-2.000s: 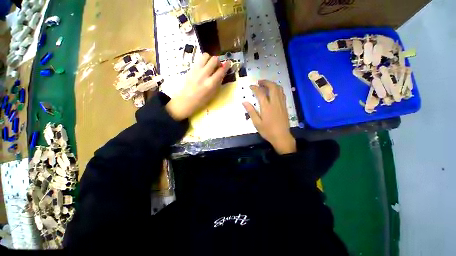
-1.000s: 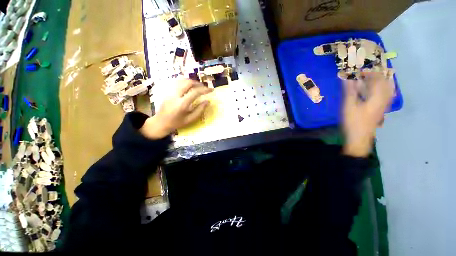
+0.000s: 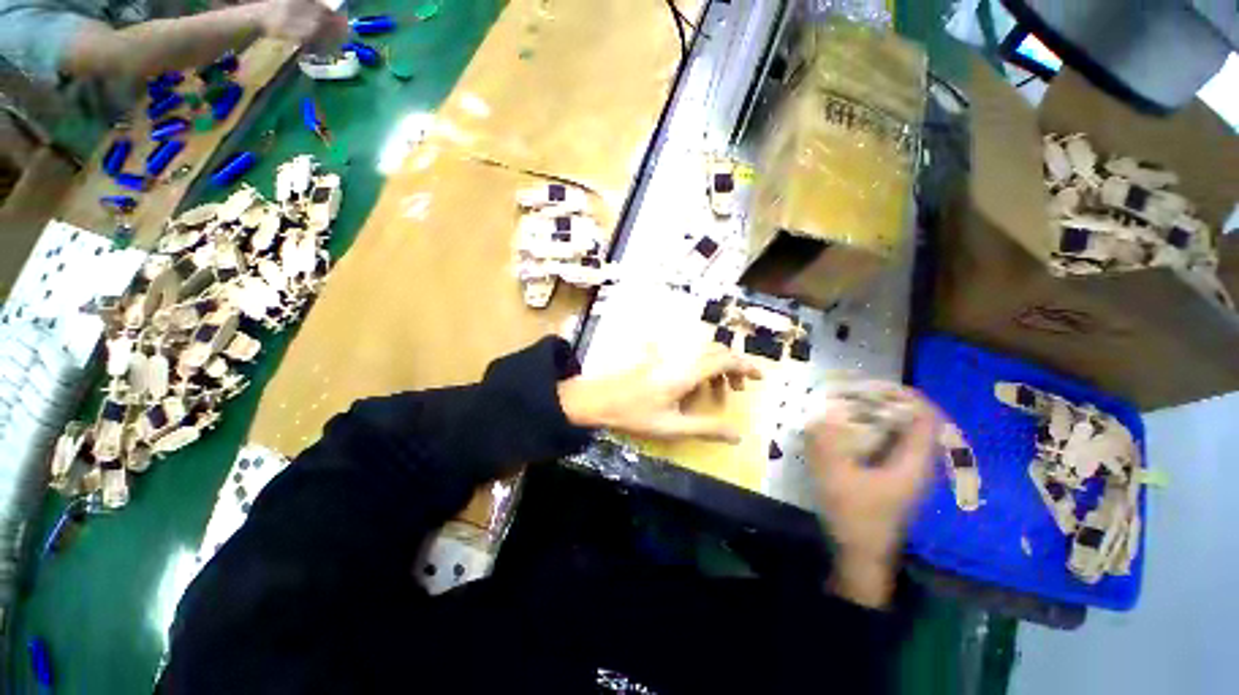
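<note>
My right hand [image 3: 876, 468] is blurred over the left edge of the blue tray [image 3: 1046, 584] and holds a beige plastic part [image 3: 872, 414] with dark spots. My left hand [image 3: 666, 394] rests over the yellow sheet [image 3: 720, 455], fingers apart, with nothing visible in it. The fixture [image 3: 761, 333] with its black blocks lies just beyond my left hand, below the taped cardboard box [image 3: 842, 163]. Other beige parts [image 3: 1094, 468] lie in the blue tray, one of them alone near its left side.
A group of beige parts [image 3: 557, 238] lies on flattened cardboard [image 3: 449, 258]. A large pile [image 3: 204, 326] lies on the green surface at left. An open carton [image 3: 1012, 258] of beige parts stands at right. Another person's arm [image 3: 204, 44] is near blue cylinders [image 3: 170, 129] at upper left.
The view has turned and shifted. My right hand has come back from the pile in the blue tray towards the metal plate, with a beige part in it. My left hand stays near the fixture.
</note>
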